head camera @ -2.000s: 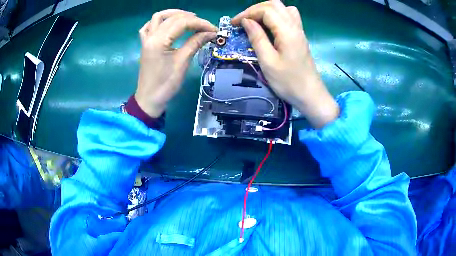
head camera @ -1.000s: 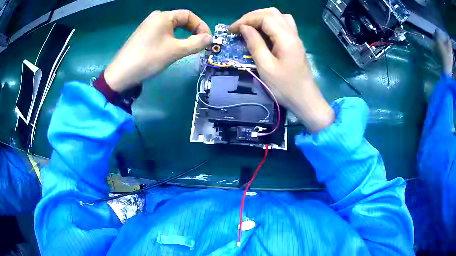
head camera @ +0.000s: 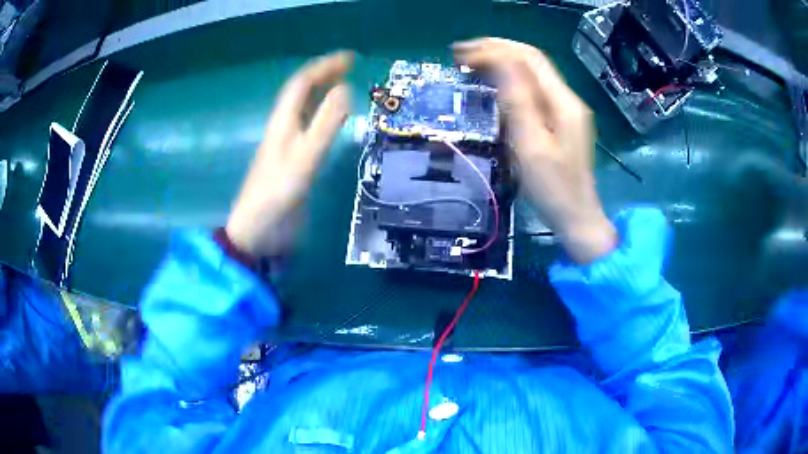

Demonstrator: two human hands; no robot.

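The black boxy device unit (head camera: 416,199) lies flat in its white base shell (head camera: 363,253) in front of me. The blue main board (head camera: 434,102) sits at its far end, with the copper ring coil (head camera: 391,104) at its left corner. A pink-purple cable (head camera: 490,191) and a thin grey cable (head camera: 416,206) loop over the black top. The red lead (head camera: 447,332) hangs from the near edge toward me. My left hand (head camera: 297,146) is blurred, left of the unit, fingers apart and empty. My right hand (head camera: 540,133) is blurred, beside the board's right edge; its fingertips appear apart with nothing visible in them.
A similar open unit (head camera: 642,66) stands at the far right. Black strips with white edges (head camera: 84,177) lie at the left. A thin black lead (head camera: 620,162) lies right of my right hand. A shiny bag (head camera: 252,383) shows below the bench edge. A blue sleeve (head camera: 784,363) shows at the right edge.
Both hands have come away from the board, which is now uncovered. The neighbouring unit has appeared at the far right since the oldest frame. Another person's hand beside it is gone.
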